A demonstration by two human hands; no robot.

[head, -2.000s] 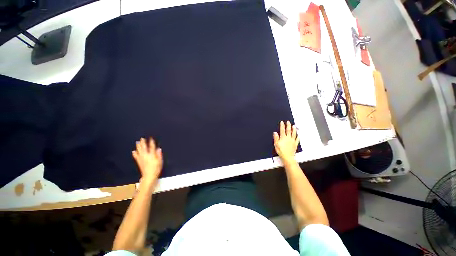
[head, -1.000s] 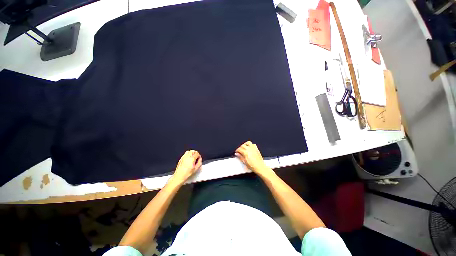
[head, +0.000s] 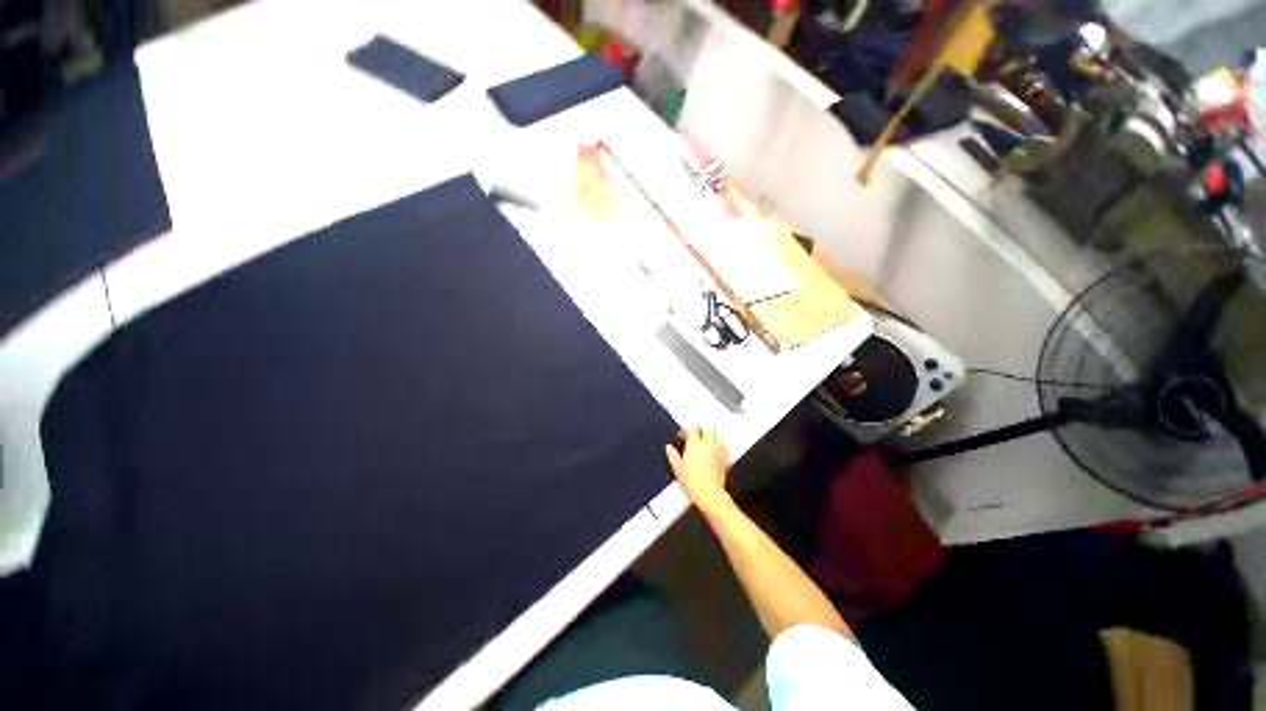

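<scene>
A large dark navy cloth lies flat over the white table. My right hand is at the cloth's near right corner by the table edge; its fingertips touch or lie just beside the corner, and whether they pinch it cannot be told. My left hand is out of the picture.
Right of the cloth lie a grey bar, black-handled scissors, a wooden yardstick, a red card and brown card. Dark folded pieces lie farther back. A fan stands at the right.
The view has swung to the right. My right hand has moved from the cloth's near edge to its right corner. My left hand has left the picture.
</scene>
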